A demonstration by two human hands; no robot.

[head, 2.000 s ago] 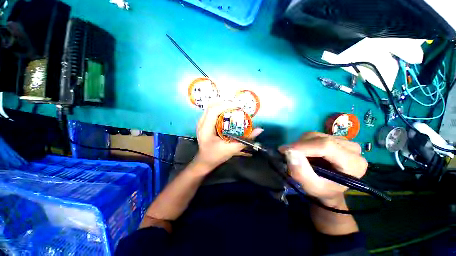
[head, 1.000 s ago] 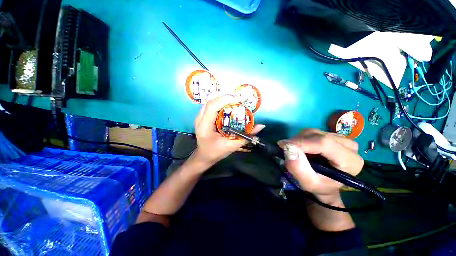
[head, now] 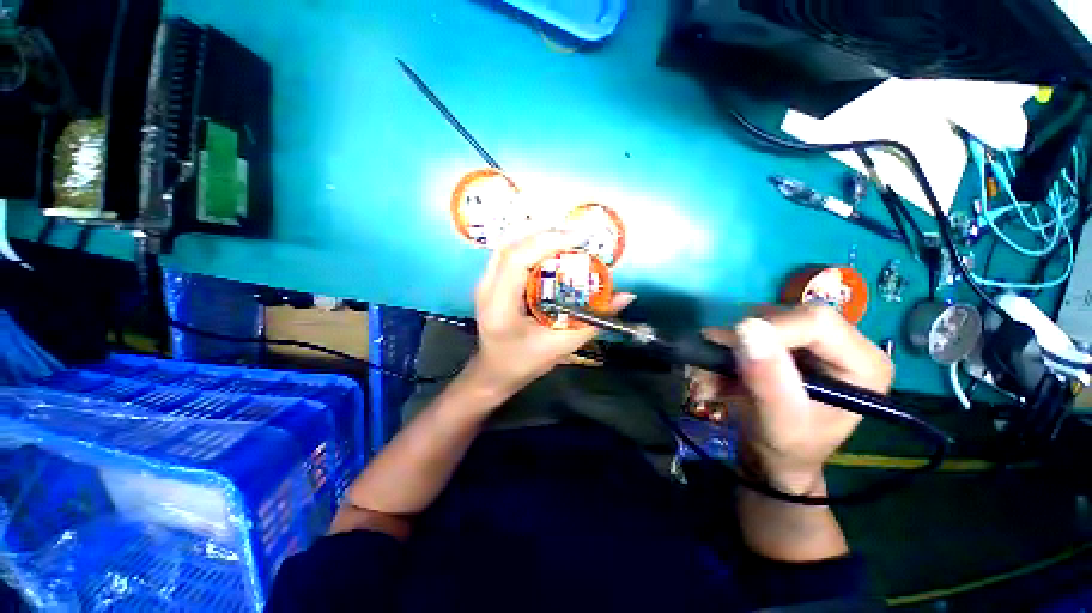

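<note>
My left hand [head: 513,314] holds an orange round housing [head: 535,314] at the bench's front edge, open side up. A circuit board [head: 575,285] with dark and green parts sits inside it. My right hand [head: 796,389] grips a black soldering iron [head: 695,350] like a pen. Its metal tip reaches over the lower left part of the board; whether it touches cannot be told. Two more orange housings with pale boards, a left one [head: 484,208] and a right one [head: 598,232], lie on the mat just beyond my left hand.
Another orange housing [head: 833,295] stands at the right, near a grey round container [head: 954,332]. A thin black rod [head: 446,113] lies beyond the housings. A black ribbed box [head: 216,132] is at the left, white paper [head: 892,132] and light-blue wires [head: 1032,210] at the right, blue crates [head: 287,419] below left.
My right hand has shifted slightly right, with its fingers more upright on the iron. The iron's tip has stayed at the board. My left hand still holds the housing, nearly unmoved.
</note>
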